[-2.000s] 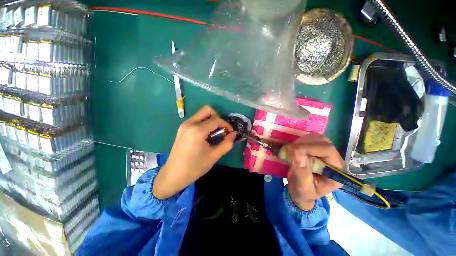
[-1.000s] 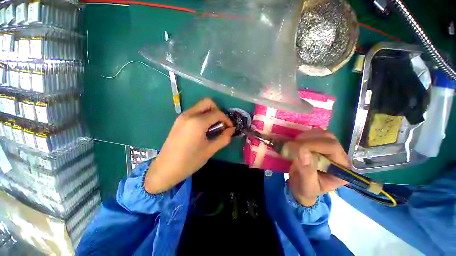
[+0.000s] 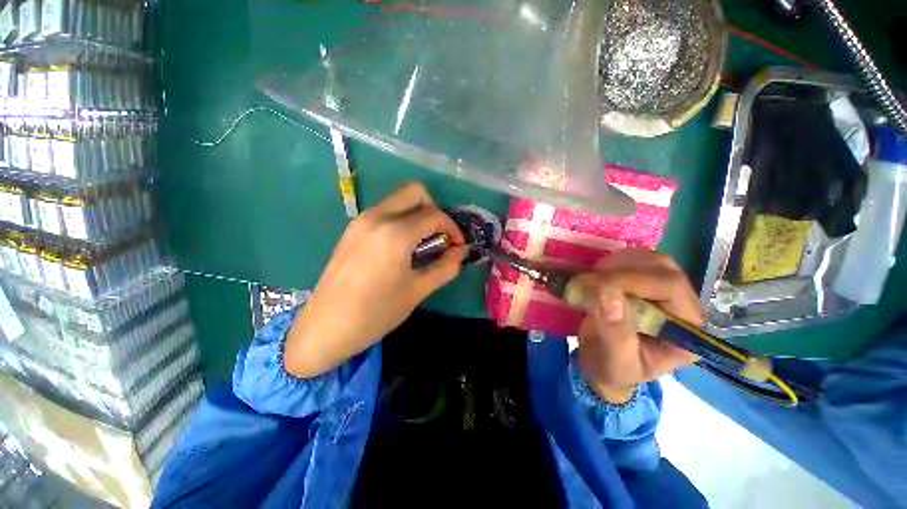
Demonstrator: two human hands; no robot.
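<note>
My left hand (image 3: 383,273) holds a small dark, shiny part (image 3: 431,250) between thumb and fingers, at the left edge of a round black unit (image 3: 475,231) on a pale round pad. The part may be a cell; its face is mostly hidden by my fingers. My right hand (image 3: 636,323) holds the soldering iron (image 3: 646,316) like a pen. Its metal tip reaches left over the pink checked block (image 3: 572,239) to the unit, close to my left fingertips. Whether the tip touches is too small to tell.
The clear fume hood (image 3: 467,99) hangs just beyond the unit. Metal wool (image 3: 656,60) sits in a round bowl. A metal-edged tray (image 3: 731,214) holds a yellow sponge (image 3: 776,249) and black cloth. Stacked component trays (image 3: 80,219) stand at left. A thin tool (image 3: 343,171) and curling strand lie on the mat.
The view has shifted, so the bench things sit higher in the picture. Both hands keep nearly the same hold, with the iron tip still at the unit.
</note>
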